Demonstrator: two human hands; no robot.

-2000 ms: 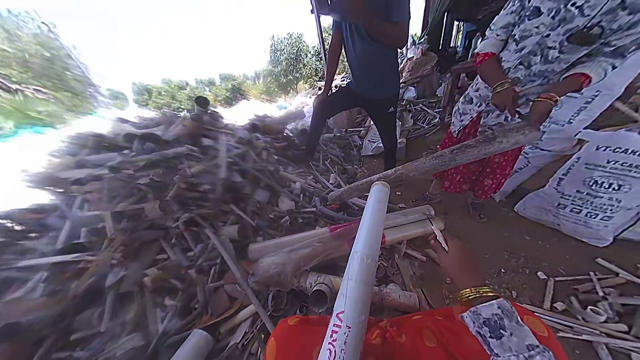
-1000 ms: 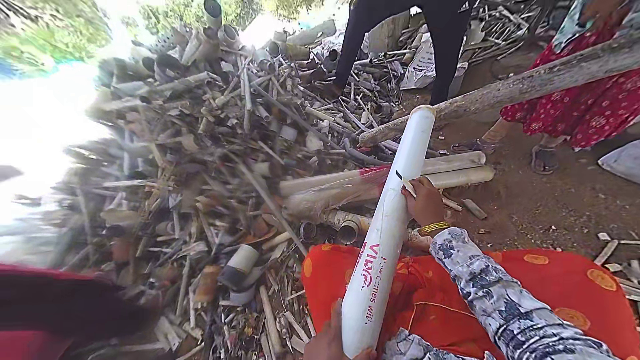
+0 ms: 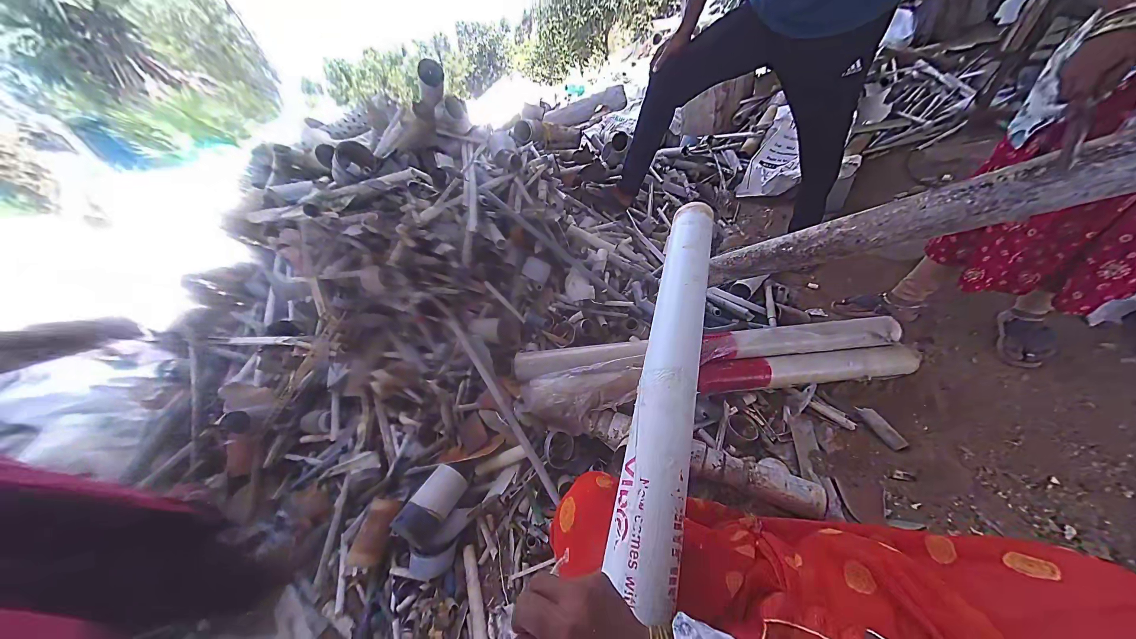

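Note:
A long white plastic pipe (image 3: 666,399) with red and pink printing rises from the bottom centre, its open end tilted up and away. My left hand (image 3: 577,608) is closed around its lower end at the bottom edge, partly cut off by the frame. A gold bangle and a bit of patterned sleeve show beside it. My right hand is out of view. Behind the pipe, two wrapped pale pipes with red bands (image 3: 808,355) lie on the scrap, and a dirty pipe (image 3: 754,479) lies below them. Red-orange cloth (image 3: 843,568) covers my lap.
A large heap of pipe scraps (image 3: 399,355) fills the left and middle. One person in dark trousers (image 3: 799,80) stands at the heap; another in a red patterned skirt (image 3: 1056,240) stands right, near a long weathered pole (image 3: 932,209). Blurred dark red cloth (image 3: 106,550) is at lower left.
My right hand, which was on the middle of the white pipe with a small blade one second ago, has left the view. My left hand still grips the pipe's lower end.

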